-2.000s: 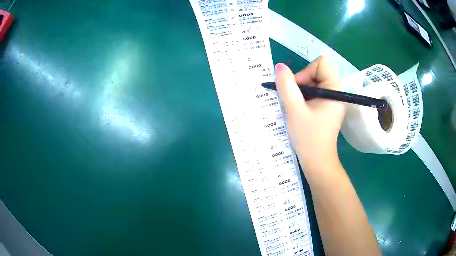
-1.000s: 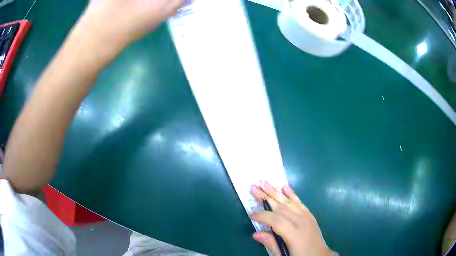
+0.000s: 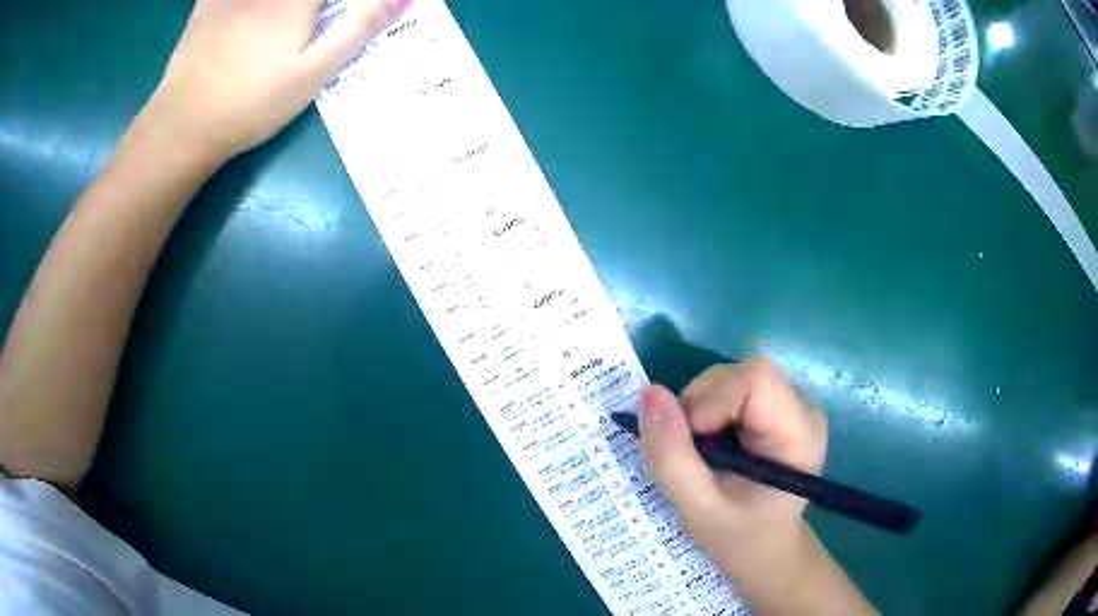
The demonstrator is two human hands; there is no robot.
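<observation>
A white label strip with rows of small black print lies diagonally on the green worktop. My right hand grips a black marker pen, its tip over the printed rows in the lower part of the strip. Whether the tip touches the strip cannot be told. My left hand rests at the strip's upper end, cut off by the top edge, fingers over its left side. It lies flat on the strip, and some fingers are hidden.
A thick white label roll with a brown core stands at the upper right. Its narrow tail runs to the right edge. The glossy green worktop shows light reflections. A white sleeve is at the lower left, and part of an arm at the lower right.
The strip now shows its printed rows and lies at a stronger slant. My right hand has moved up and holds the pen in a writing grip. The roll sits further right in view.
</observation>
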